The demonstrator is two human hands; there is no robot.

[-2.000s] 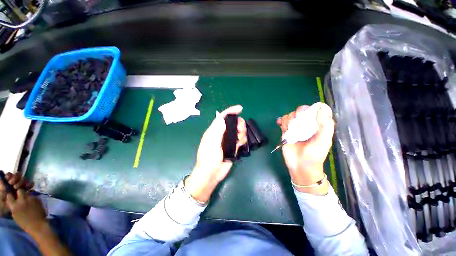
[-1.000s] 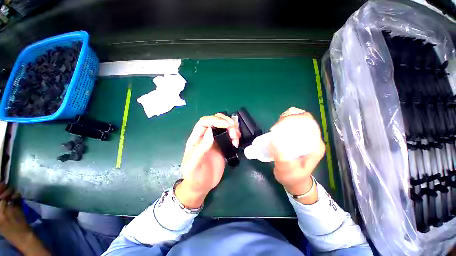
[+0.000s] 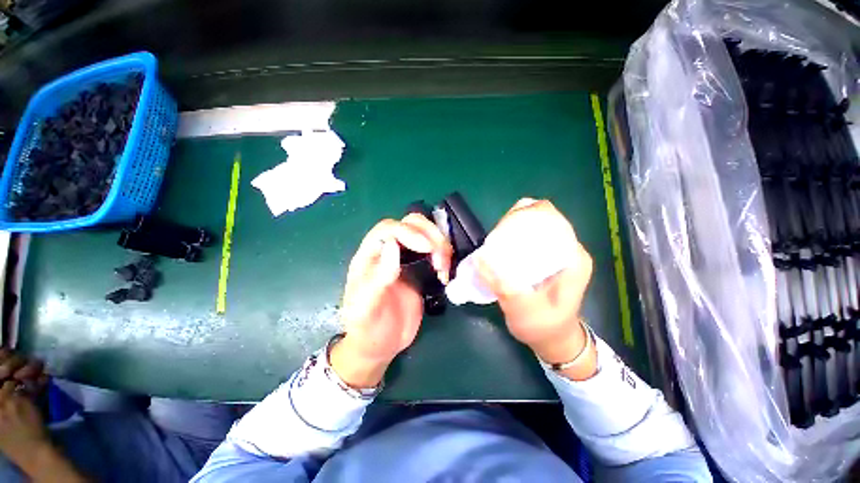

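My left hand [image 3: 382, 292] is closed around a black plastic part [image 3: 421, 274], held over the green bench. My right hand [image 3: 542, 278] grips a white squeeze bottle [image 3: 474, 282], its narrow end pointing left at the part. The needle tip cannot be made out; the bottle's end is close to the held part and my left fingers. More black plastic parts [image 3: 463, 223] lie on the bench just beyond my hands, partly hidden by them.
A blue basket [image 3: 158, 151] of small black parts stands at upper left. Black pieces [image 3: 162, 240] and a white crumpled sheet [image 3: 304, 171] lie on the green bench [image 3: 283, 349]. A plastic-lined tray [image 3: 702, 283] is at right. Another person's hands [image 3: 21, 401] show at lower left.
The bottle has come left from beside the yellow line to the held part, which my left hand has tilted. In the last second, the right hand moved slightly left. The view has shifted too.
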